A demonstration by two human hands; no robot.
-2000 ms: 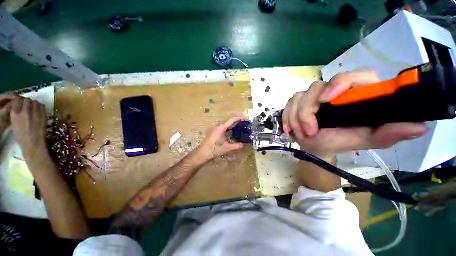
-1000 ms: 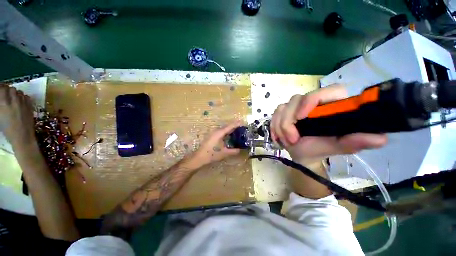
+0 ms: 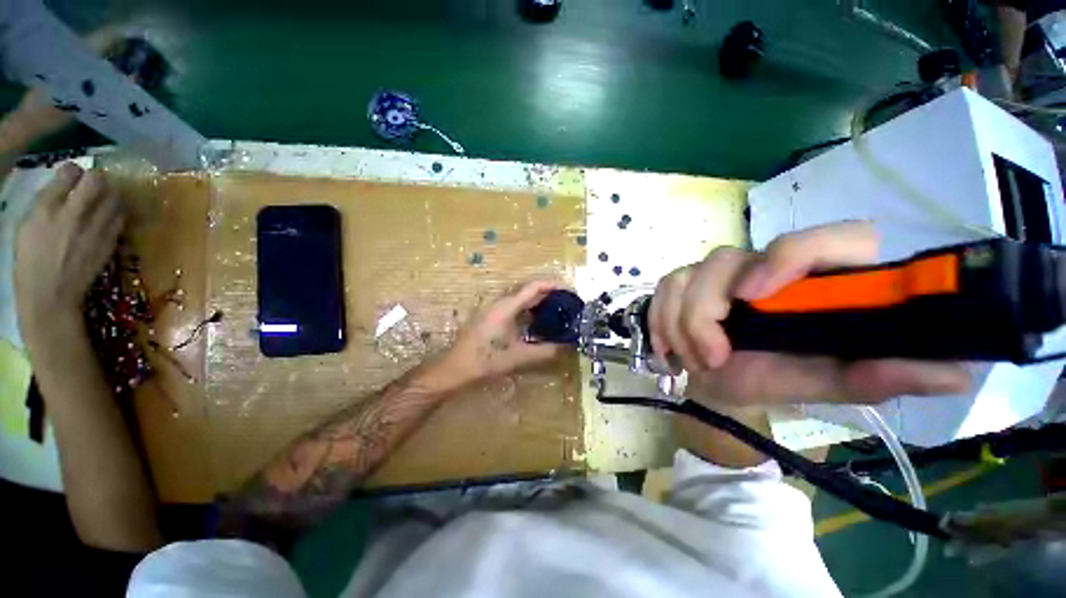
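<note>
My left hand (image 3: 497, 340) holds a small black round housing (image 3: 556, 317) between thumb and fingers, just above or on the bench. My right hand (image 3: 748, 315) grips the electric screwdriver (image 3: 865, 306), black with an orange stripe, held sideways. Its silver metal nose (image 3: 617, 334) points left and meets the right side of the housing. The screw point itself is too small to see. A black cable (image 3: 748, 435) runs from near the nose to the lower right.
A dark smartphone (image 3: 300, 280) and a small white scrap (image 3: 390, 318) lie on the cardboard (image 3: 468, 432). Lead wires (image 3: 135, 321) lie by a neighbour's arm (image 3: 88, 397). A wired subassembly (image 3: 394, 116) is on the green conveyor belt (image 3: 281, 70). The white screw feeder (image 3: 912, 175) stands right.
The wired subassembly and other units on the belt have moved left. The neighbour's hands have shifted. The screwdriver's rear has tilted lower, its nose still at the housing.
</note>
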